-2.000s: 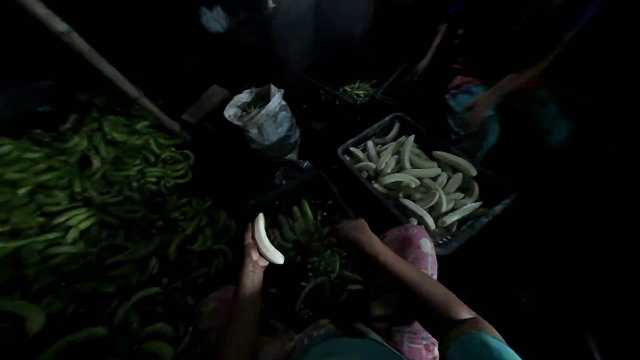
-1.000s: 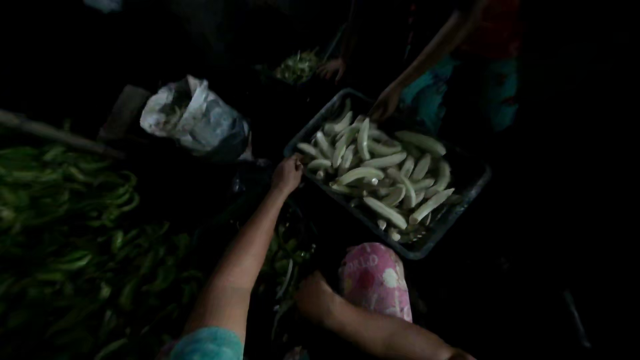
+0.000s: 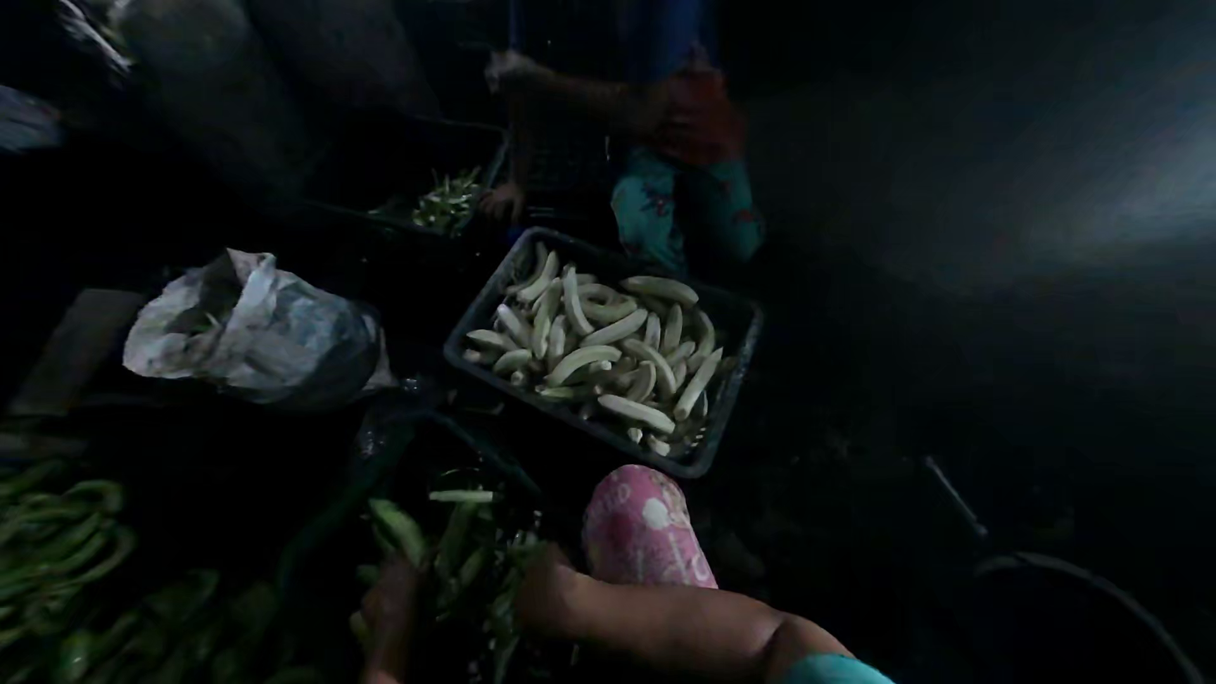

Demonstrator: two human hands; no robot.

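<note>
Peeled green bananas [image 3: 617, 342] fill a dark plastic crate [image 3: 728, 399] in front of me. Nearer, below the crate's left side, unpeeled green bananas and peel pieces [image 3: 465, 551] lie in a dark container between my hands. My left hand [image 3: 389, 603], dim and blurred, is at the left of this pile, by a green banana [image 3: 397, 532]; whether it grips it I cannot tell. My right hand [image 3: 546, 579] is at the pile's right side, its fingers lost in shadow. My knee in pink patterned cloth [image 3: 646, 532] is just beyond my right forearm.
A whitish plastic sack [image 3: 275, 332] is left of the crate. More green bananas [image 3: 57, 541] lie at lower left. Another person [image 3: 679, 123] is beyond the crate, with a hand by a tray of peel strips [image 3: 446, 201]. A round rim [image 3: 1092, 575] shows at lower right.
My left hand held a peeled banana two seconds ago, then reached to the crate's left edge; now it is back at the near pile. The other person's hand has left the crate.
</note>
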